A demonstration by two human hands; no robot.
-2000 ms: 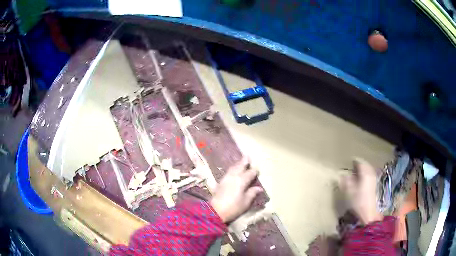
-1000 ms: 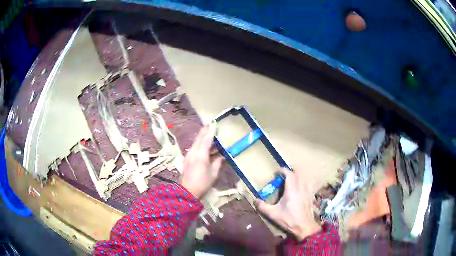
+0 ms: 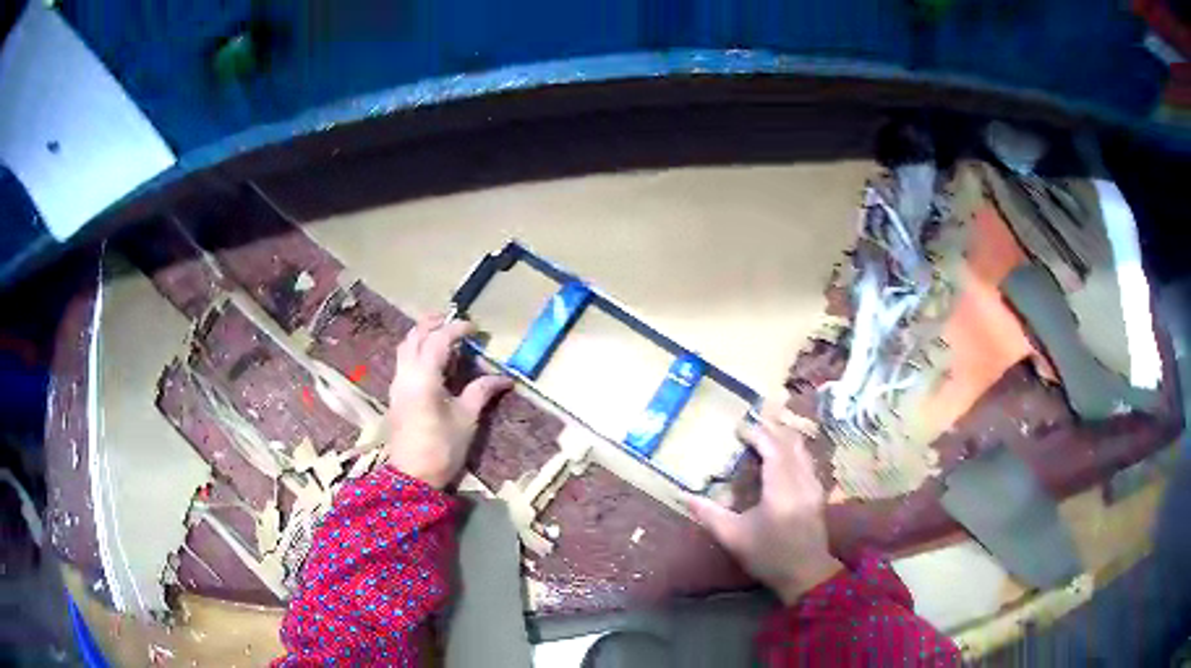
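The cutting die [image 3: 606, 372], an open oblong metal frame with two blue-taped crossbars, lies slanted over the edge of the tan material sheet [image 3: 731, 248]. My left hand [image 3: 438, 405] holds its upper left end, thumb and fingers on the frame. My right hand [image 3: 776, 502] holds its lower right end with the fingers at the corner. Whether the die touches the sheet all round cannot be told.
Tan scraps [image 3: 307, 489] lie on the dark red surface at the left. Pale stringy waste [image 3: 878, 320], an orange piece [image 3: 986, 313] and grey offcuts [image 3: 1019, 509] lie at the right. The blue press body [image 3: 523, 39] runs along the back, with a white sheet [image 3: 79, 124] at upper left.
The view has turned. Both hands keep hold of the die, which now lies flatter across the view. Two seconds ago the die lay apart from both hands, farther back on the sheet.
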